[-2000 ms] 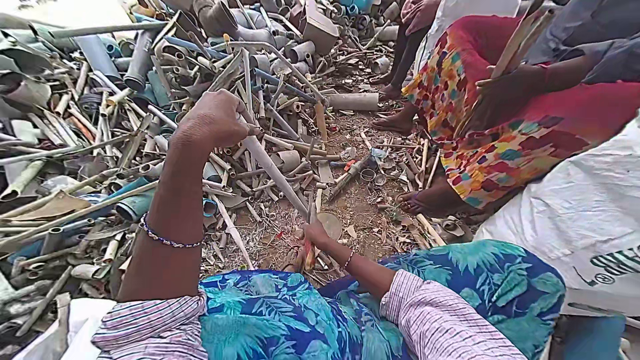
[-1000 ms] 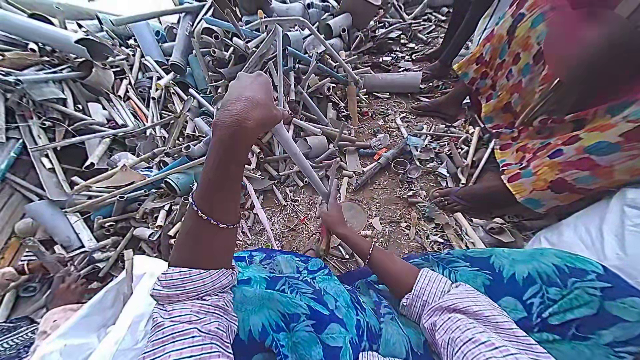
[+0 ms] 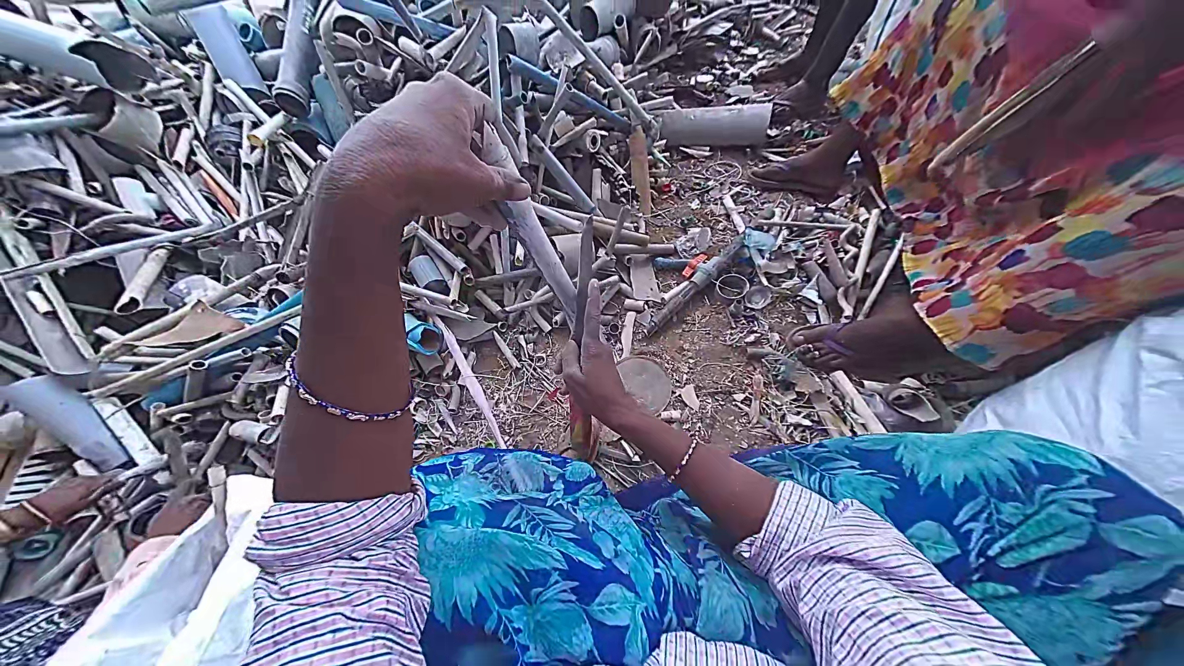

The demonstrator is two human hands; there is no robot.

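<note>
My left hand (image 3: pixel 421 148), upper centre, is raised and gripping a long grey plastic pipe (image 3: pixel 536 242) that slants down to the right. At the pipe's lower end, my right hand (image 3: pixel 594 372) is closed round a knife with a dark, pointed blade (image 3: pixel 585 277). The blade points upward beside the pipe; whether the two touch is unclear. Below my right hand something reddish stands near my lap, partly hidden.
Scrap pipes (image 3: pixel 199 351) are heaped at left and ahead. A thick grey pipe (image 3: pixel 717 125) and a round flat disc (image 3: pixel 645 385) lie on the littered ground. A person in a patterned skirt (image 3: pixel 1017 240) is at right, by a white sack (image 3: pixel 1101 398). Another person's hand (image 3: pixel 60 499) is lower left.
The view has shifted left. The other person's hand at lower left is absent from the oldest frame. The person at right has leaned forward. Both my hands keep their holds.
</note>
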